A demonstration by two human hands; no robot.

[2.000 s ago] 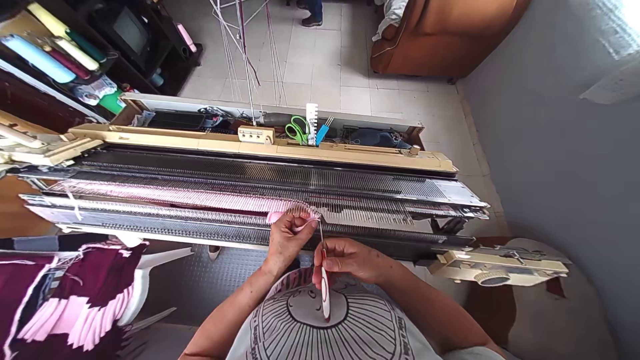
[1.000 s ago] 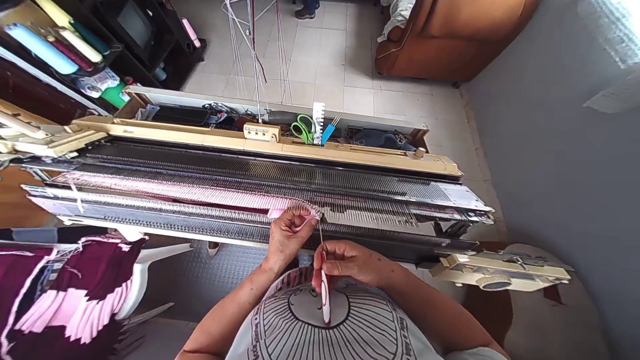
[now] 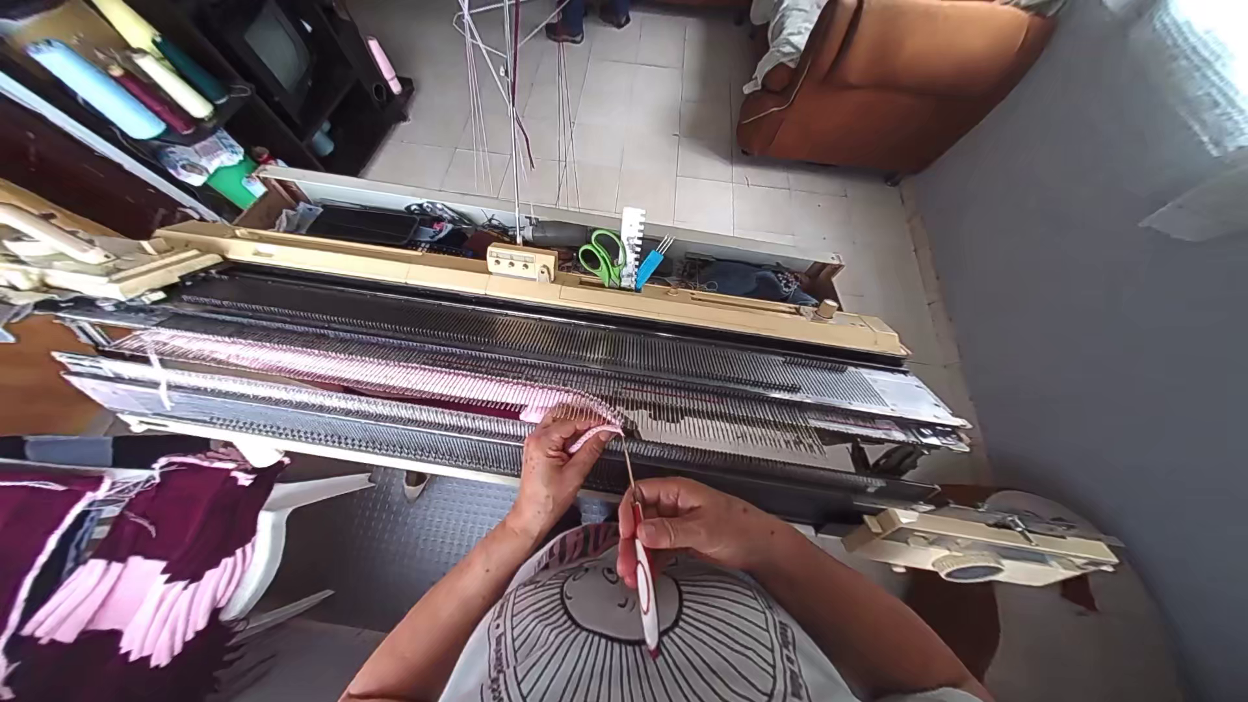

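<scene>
A knitting machine [image 3: 419, 283] with two long needle beds lies across the view. Pink knitting [image 3: 370, 375] hangs along the left and middle of the beds. My left hand [image 3: 556, 463] pinches the pink edge at the knitting's right end. In my right hand [image 3: 682, 526] is a latch-hook tool [image 3: 644, 585] with a white and red handle; its thin metal shaft reaches up to the pink edge beside my left fingertips. Whether a loop sits on its tip is too small to tell.
Green-handled scissors [image 3: 602, 257], a white comb-like strip [image 3: 633, 246] and a blue tool [image 3: 650, 268] stand behind the machine. A carriage [image 3: 985, 548] sits at the right end. Finished maroon and pink knitwear [image 3: 146, 585] lies at left. A brown armchair [image 3: 877, 83] stands beyond.
</scene>
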